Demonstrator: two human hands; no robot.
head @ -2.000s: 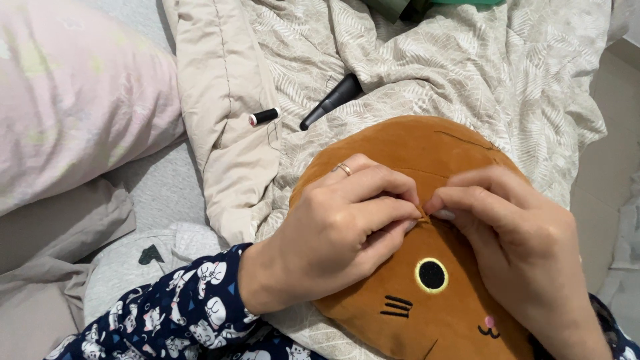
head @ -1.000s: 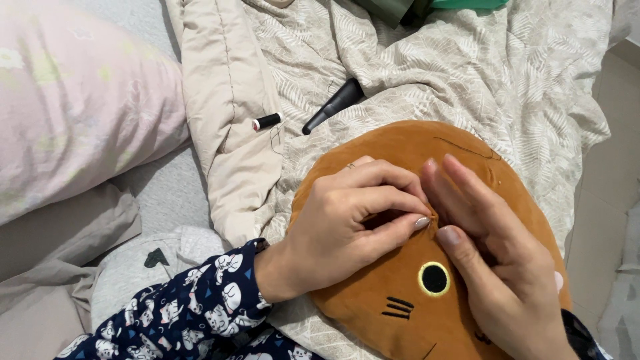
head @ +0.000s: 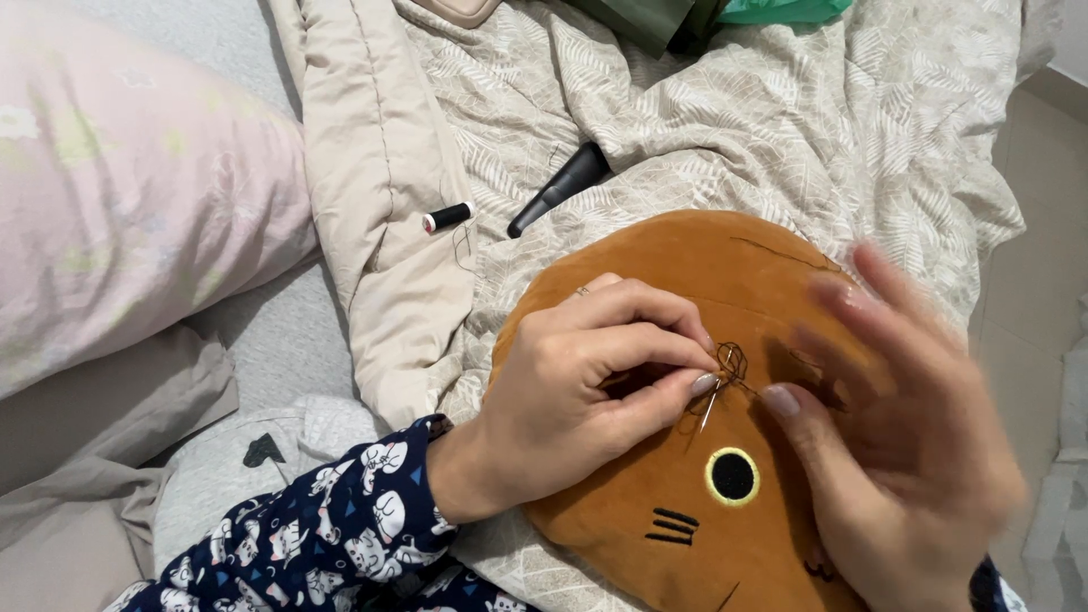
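A round brown plush toy (head: pixel 629 263) with an embroidered eye and whiskers lies beneath both hands. My left hand (head: pixel 595 382) pinches its fabric between thumb and index finger, above the eye. At those fingertips a sewing needle (head: pixel 709 411) slants downward, with dark thread (head: pixel 731 361) looped around it. My right hand (head: pixel 901 425), partly blurred, is spread just to the right, its thumb close to a strand of the thread; whether it touches the strand cannot be told. More dark thread trails over the plush toy's upper right edge.
A spool of black thread (head: pixel 449 218) and a black tapered handle-like object (head: pixel 561 189) lie on the patterned bedding (head: pixel 714 127). A pink floral pillow (head: pixel 144 204) is at the left. A dark green bag (head: pixel 637 21) and a green plastic item (head: pixel 784 10) sit at the top.
My right hand has moved away from the left fingertips and its fingers have spread. The needle and looped thread now show at my left fingertips, which still pinch the fabric.
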